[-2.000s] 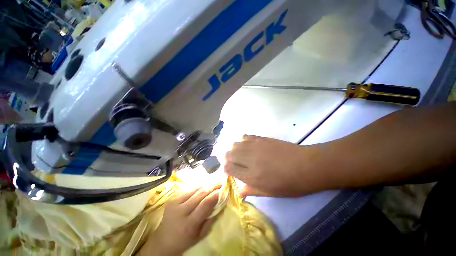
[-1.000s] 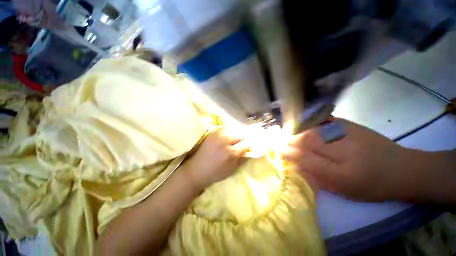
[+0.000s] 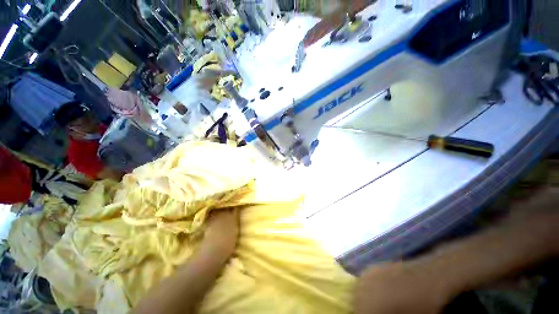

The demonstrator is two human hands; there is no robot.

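Observation:
A pale-yellow garment (image 3: 276, 251) lies in a crumpled heap left of and below the needle of a white sewing machine (image 3: 392, 55) with a blue stripe and "JACK" lettering. Part of the cloth is stretched flat toward the wearer. My left hand (image 3: 222, 230) is among the folds, its fingers hidden under or behind cloth. My right hand (image 3: 392, 288) is blurred at the bottom, at the garment's right edge near the table edge; its fingers cannot be made out. The needle area is washed out by bright lamp light.
A screwdriver (image 3: 461, 146) with an amber-and-black handle lies on the machine bed. Dark-handled scissors (image 3: 539, 83) lie at the far right corner. The ruler-marked table edge (image 3: 441, 202) curves along the right. A person in red (image 3: 84, 150) is at the far left, among other machines and cloth.
The view has drawn back from the machine head. My right hand has moved from the needle area down to the table's front edge. My left hand has moved back from the needle, and the cloth is stretched toward me.

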